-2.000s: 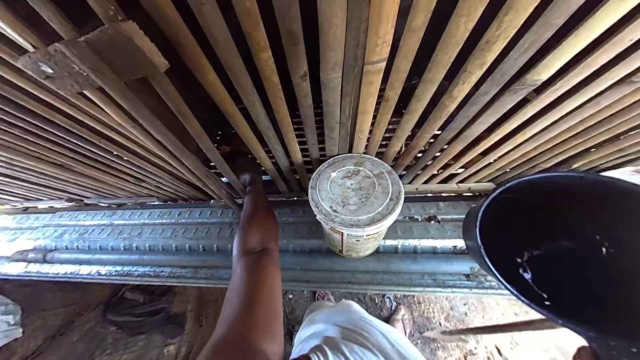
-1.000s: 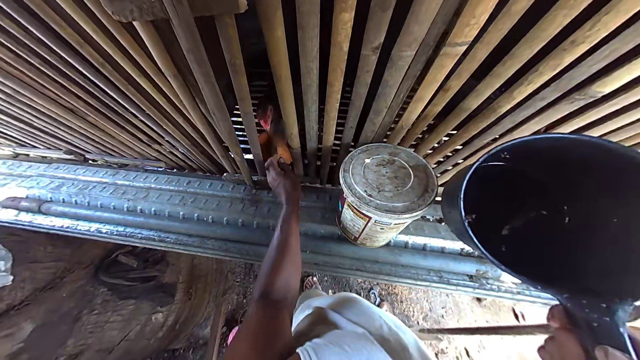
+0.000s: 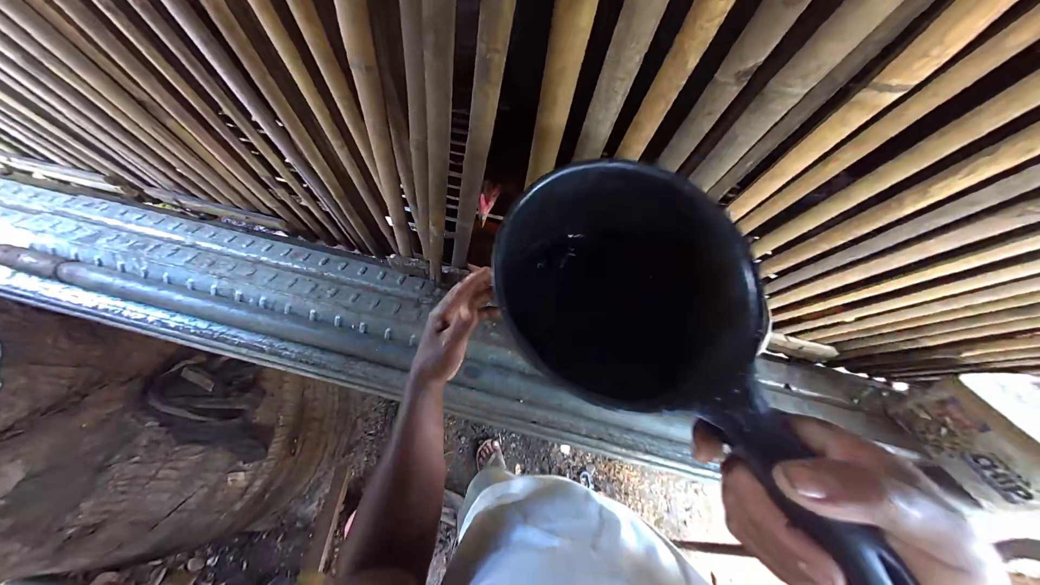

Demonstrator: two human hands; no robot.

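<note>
My right hand [image 3: 845, 487] grips the handle of a black plastic dipper [image 3: 630, 284], whose round bowl fills the middle of the view; a little liquid seems to glint inside it. Just left of the bowl, my left hand [image 3: 457, 321] is at the foot of the bamboo slats [image 3: 439, 122], over the grey metal trough or channel [image 3: 325, 284]; its fingertips are partly hidden behind the dipper's rim. Behind the slats shows a chicken's red comb [image 3: 487, 201], with the rest of the bird mostly dark or covered.
Bamboo slats fan out across the top. The ribbed metal runs from left to right below them. A large log or piece of wood [image 3: 106, 455] with a dark crumpled thing [image 3: 207, 398] lies at the lower left. Dirt ground and my foot [image 3: 489, 453] show below.
The dipper has moved left to the middle of the view, where it now hides the lidded white bucket seen before. My left hand was at a gap in the slats by the chicken; it is now lower.
</note>
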